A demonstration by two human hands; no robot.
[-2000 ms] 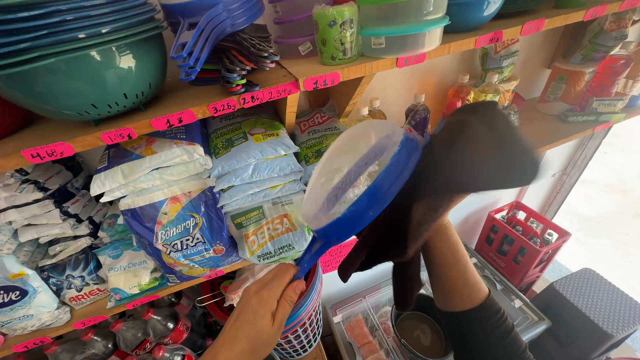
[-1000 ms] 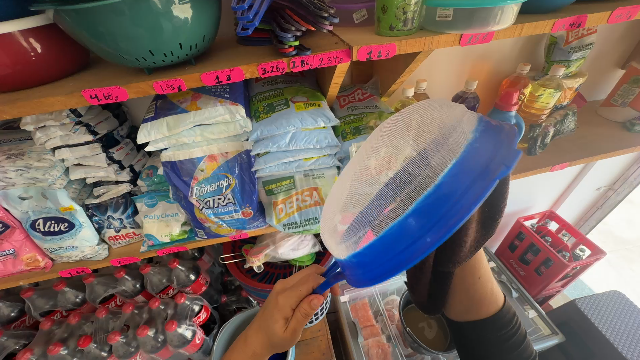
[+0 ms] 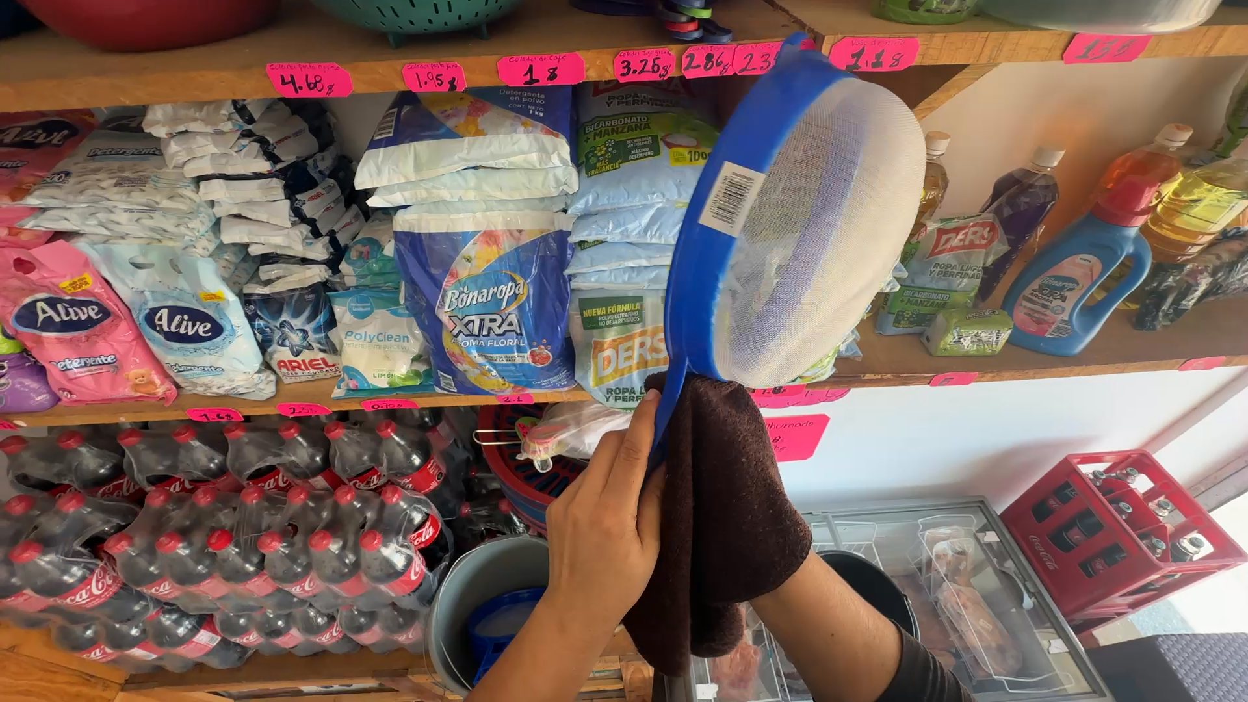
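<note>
A blue plastic strainer (image 3: 687, 224) with white mesh and a barcode sticker is raised upright before the shelves, its mesh side turned to the right. My left hand (image 3: 604, 512) grips its handle from the left. A dark brown cloth (image 3: 736, 487) wraps the lower handle and covers most of my right hand (image 3: 780, 556), whose fingers are hidden beneath it; the cloth touches the handle just under the rim. Below and left, a grey bucket (image 3: 453, 604) holds another blue strainer (image 3: 502, 624).
Detergent bags (image 3: 483, 312) line the wooden shelf (image 3: 848, 369), with bottles (image 3: 1082, 253) at right. Packed cola bottles (image 3: 273, 546) fill the lower left. A glass-topped freezer (image 3: 1014, 585), a black bucket (image 3: 873, 585) and a red crate (image 3: 1121, 526) stand lower right. Colanders (image 3: 419, 15) sit overhead.
The strainer has turned more upright, its mesh now facing right. The cloth has moved from the rim down to the handle, beside my left hand. The view has shifted.
</note>
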